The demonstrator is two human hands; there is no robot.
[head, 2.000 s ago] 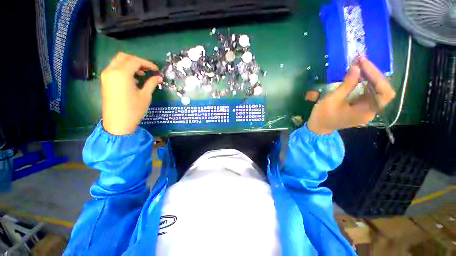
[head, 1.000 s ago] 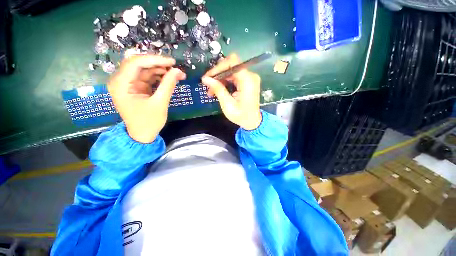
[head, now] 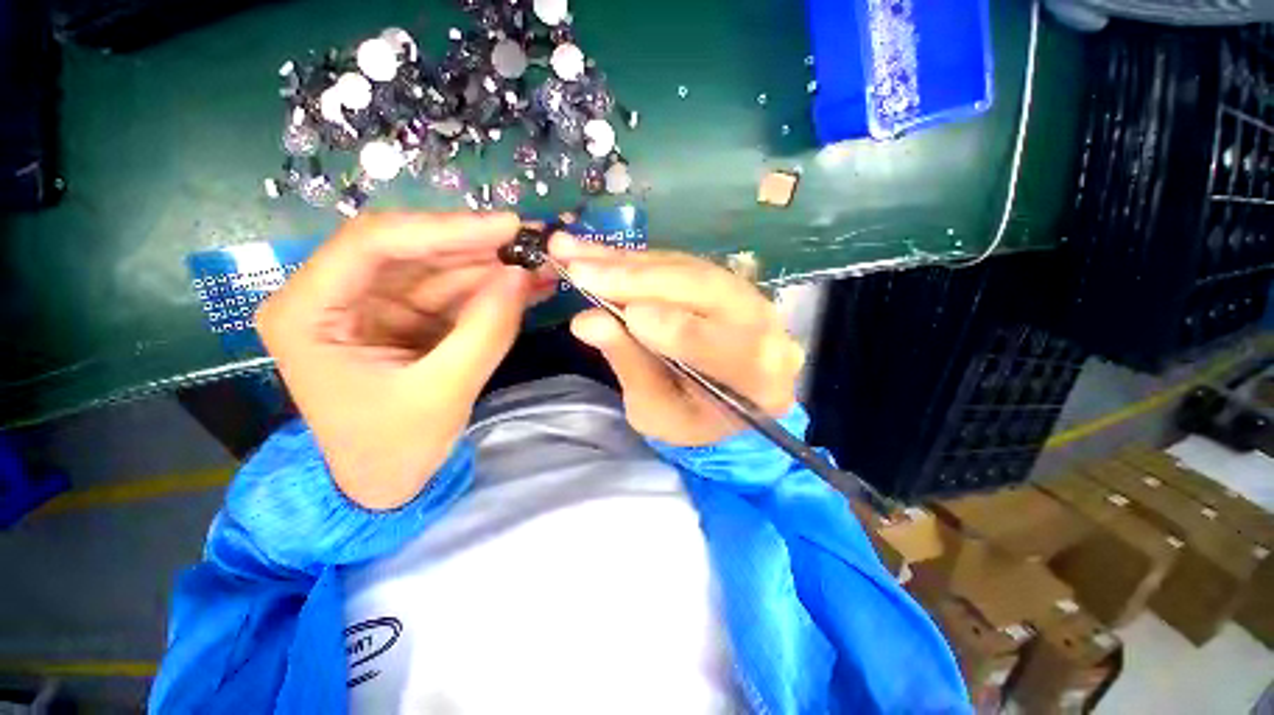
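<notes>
My left hand [head: 405, 328] pinches a small round black component [head: 525, 249] between thumb and fingers, above the bench's near edge. My right hand [head: 685, 328] holds long dark tweezers [head: 727, 397]. Their tip is at the component and their back end points past my right wrist. My right fingertips are close to the component; I cannot tell whether they touch it. A pile of dark, silver and whitish loose components [head: 447, 119] lies beyond my hands. A blue sheet with rows of small white-outlined squares [head: 231, 300] lies partly hidden under both hands.
A blue bin [head: 827, 84] with tiny whitish pieces stands at the back right of the green bench [head: 699, 154]. A small tan square [head: 778, 187] lies nearer. A white cable [head: 1027, 140] runs along the right. Black crates [head: 999, 412] and cardboard boxes [head: 1118, 538] are at the right.
My right hand has come from the blue bin to the bench front, and both hands now meet at the component. The tweezers now point back past my right wrist. The view has shifted.
</notes>
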